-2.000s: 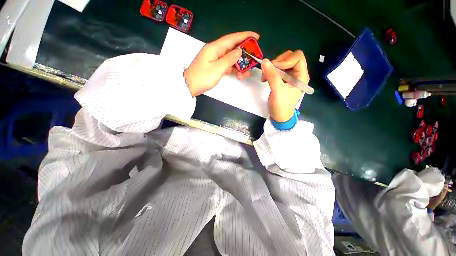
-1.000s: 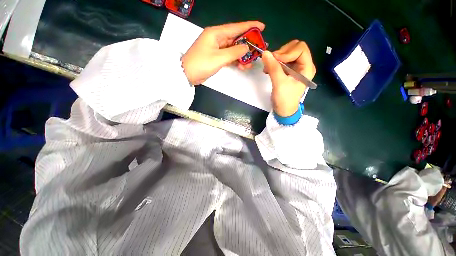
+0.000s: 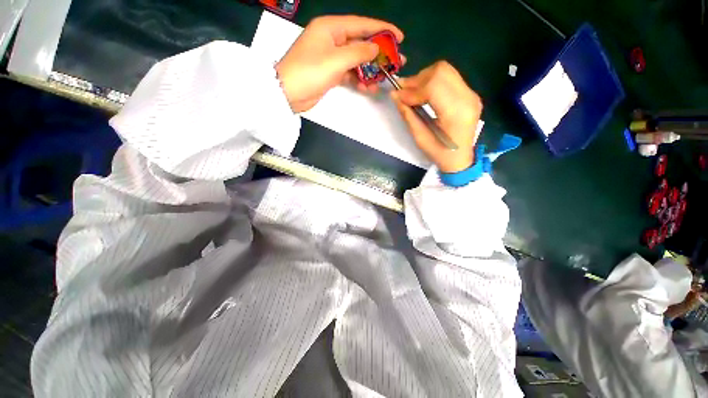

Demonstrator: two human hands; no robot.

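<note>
My left hand (image 3: 324,61) holds a red plastic housing (image 3: 390,48) between thumb and fingers, its open side up, with dark and silvery parts inside. My right hand (image 3: 444,109) holds slim grey tweezers (image 3: 421,114) like a pen, their tip inside the housing. The tip is too small to tell whether it pinches anything. A blue wrist strap (image 3: 464,174) is on my right wrist. A white paper sheet (image 3: 359,118) lies under both hands.
A dark blue bin (image 3: 591,93) with a white sheet (image 3: 550,98) stands to the right, a tiny white piece (image 3: 512,70) left of it. Another red housing (image 3: 284,6) is at the top edge. Red units (image 3: 666,208) are piled at far right, near another person's sleeve (image 3: 633,311).
The held housing and my left hand are higher in view. My right hand has turned, with its back more visible and the tweezers steeper. The strap's loose end now shows.
</note>
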